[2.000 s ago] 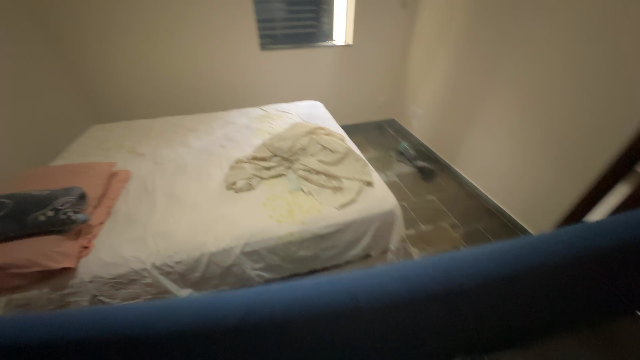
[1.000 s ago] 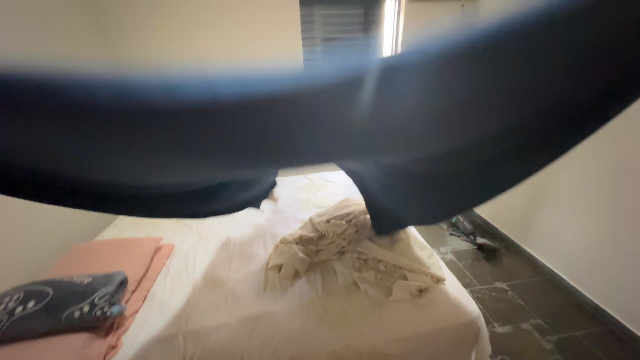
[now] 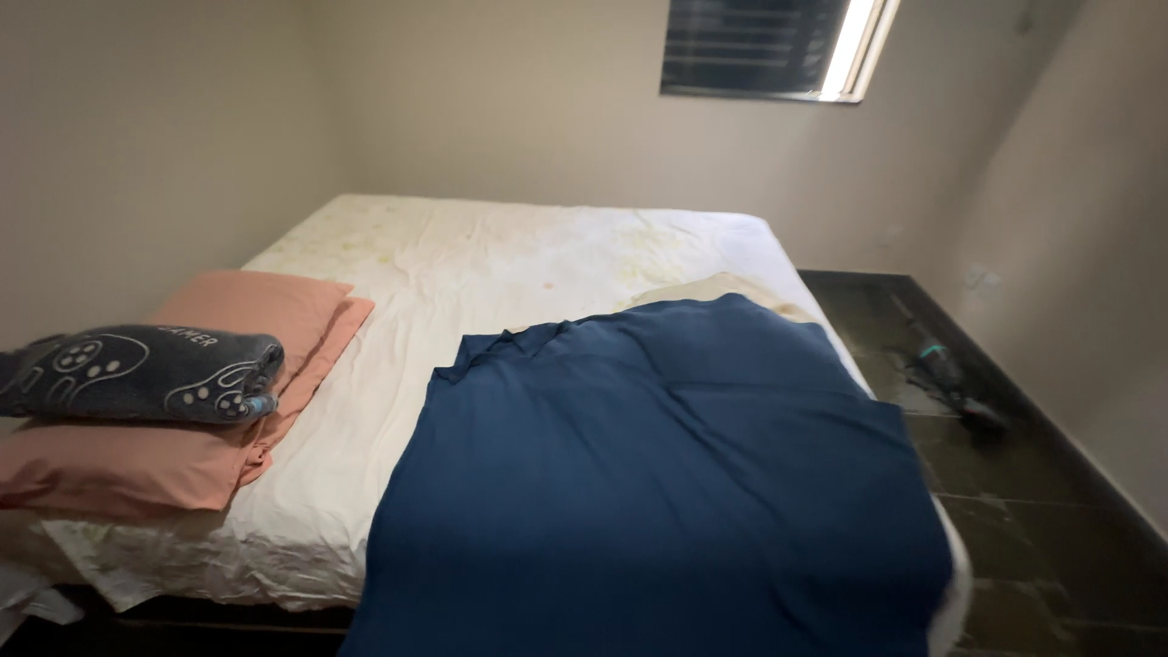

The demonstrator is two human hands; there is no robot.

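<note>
Neither my left hand nor my right hand shows in the head view. A dark blue cloth (image 3: 639,474) lies spread over the near right part of the bed and runs down past the bottom edge of the view. Beyond its far edge peeks a beige cloth (image 3: 721,286), mostly covered. The bed bears a stained, wrinkled white sheet (image 3: 474,265). On the left, salmon pillows (image 3: 265,297) lie with a rolled dark grey blanket (image 3: 137,374) with a game-controller pattern on top.
Dark floor tiles (image 3: 985,520) run between the bed and the right wall (image 3: 1095,301). Some dark objects (image 3: 954,383) lie on that floor, blurred. A window (image 3: 757,46) is set in the far wall.
The dark blue cloth, raised across the view a second ago, now lies over the bed. It covers most of the beige cloth, which lay exposed two seconds ago.
</note>
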